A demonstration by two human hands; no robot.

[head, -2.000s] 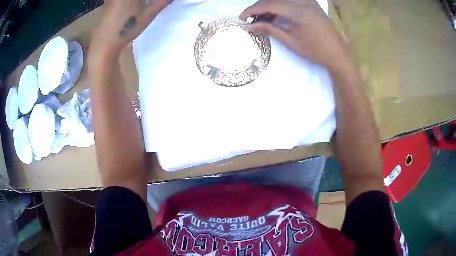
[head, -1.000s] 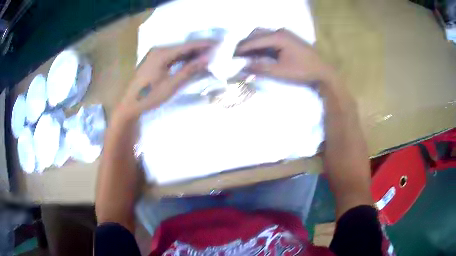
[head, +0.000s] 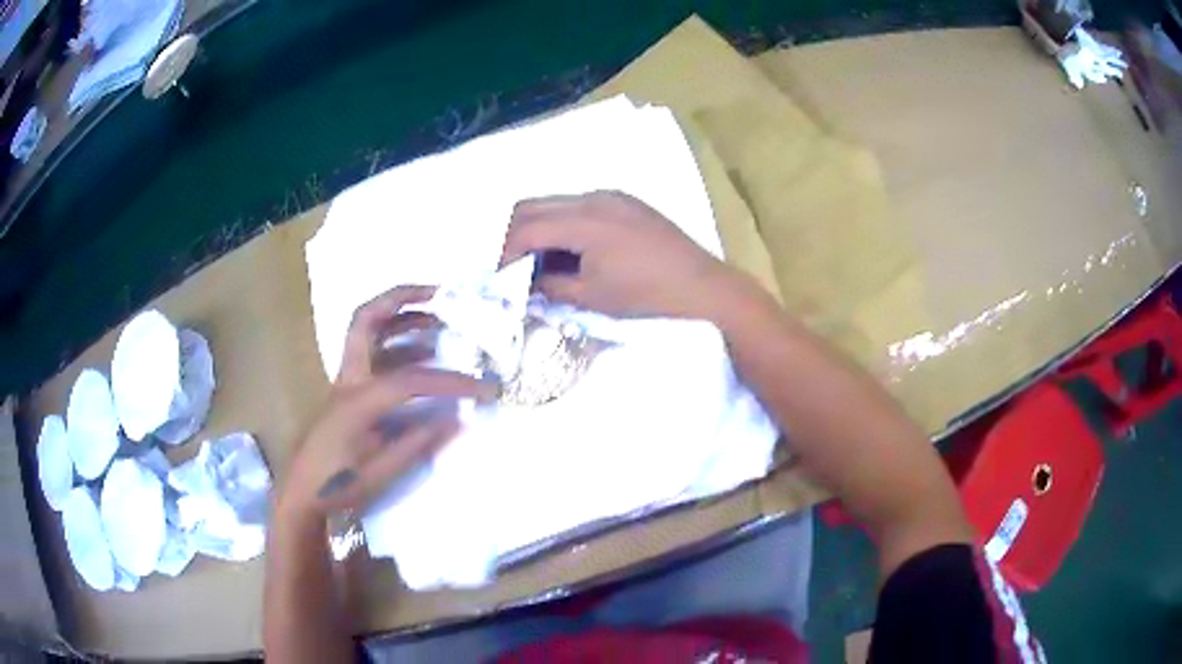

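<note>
A perforated metal ring piece (head: 547, 372) lies on the stack of white tissue paper (head: 428, 195), partly covered by folded tissue. My left hand (head: 395, 415) is at its left side, with the fingers on the crumpled tissue (head: 482, 318) over the piece. My right hand (head: 609, 260) is at the upper right of the piece, its fingertips pinching the tissue's peak. Part of the ring is hidden by the paper and fingers.
Several wrapped white pieces (head: 134, 512) stand at the left on the brown cardboard (head: 985, 169). Kraft paper (head: 830, 195) lies right of the stack. The dark green belt (head: 324, 91) runs behind. A round piece (head: 170, 68) is at its far edge. A red stool (head: 1037, 474) is below right.
The tissue has been folded inward over the metal piece, which was uncovered two seconds ago. Both hands have closed in around it. The view has shifted, showing more belt.
</note>
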